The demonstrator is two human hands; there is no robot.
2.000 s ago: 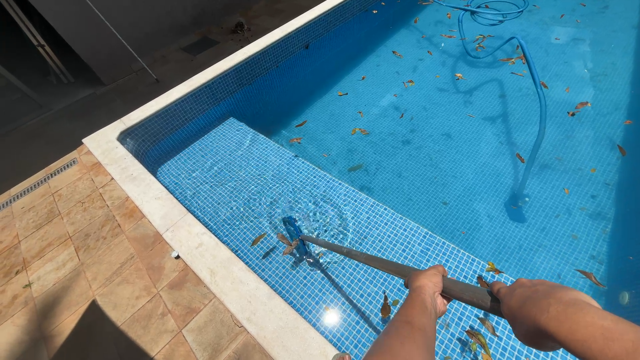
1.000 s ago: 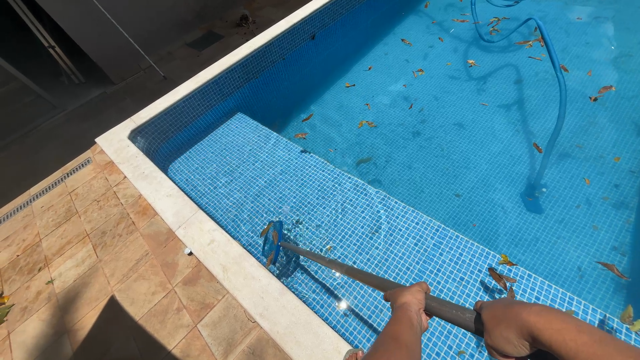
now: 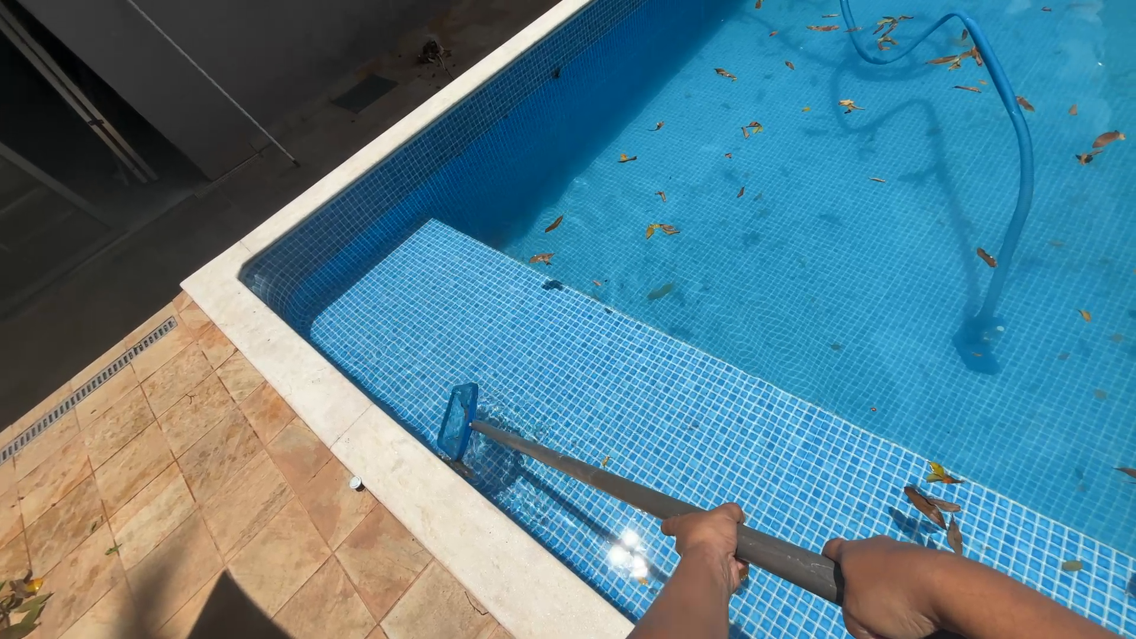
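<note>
My left hand (image 3: 710, 541) is closed around the middle of a grey pole (image 3: 621, 484), and my right hand (image 3: 887, 586) grips it nearer its lower right end. At the far end of the pole a blue-framed leaf skimmer net (image 3: 458, 421) stands tilted on edge at the water, just inside the pool's stone coping. Ripples spread beside it over the shallow ledge (image 3: 550, 355) of small blue tiles. Brown and yellow leaves (image 3: 927, 508) lie near the ledge's outer edge, beyond my right hand.
Pale coping (image 3: 382, 444) borders the pool, with stone paving (image 3: 204, 453) and a drain grate (image 3: 89, 390) at left. A blue hose (image 3: 1021, 177) runs down to a dark blue head (image 3: 978, 344) in the deeper water. Scattered leaves (image 3: 661, 229) dot that part.
The skimmer net has moved toward the coping from further out over the ledge and now stands on edge. Both hands keep hold of the pole. The leaf at the net two seconds ago no longer shows there plainly.
</note>
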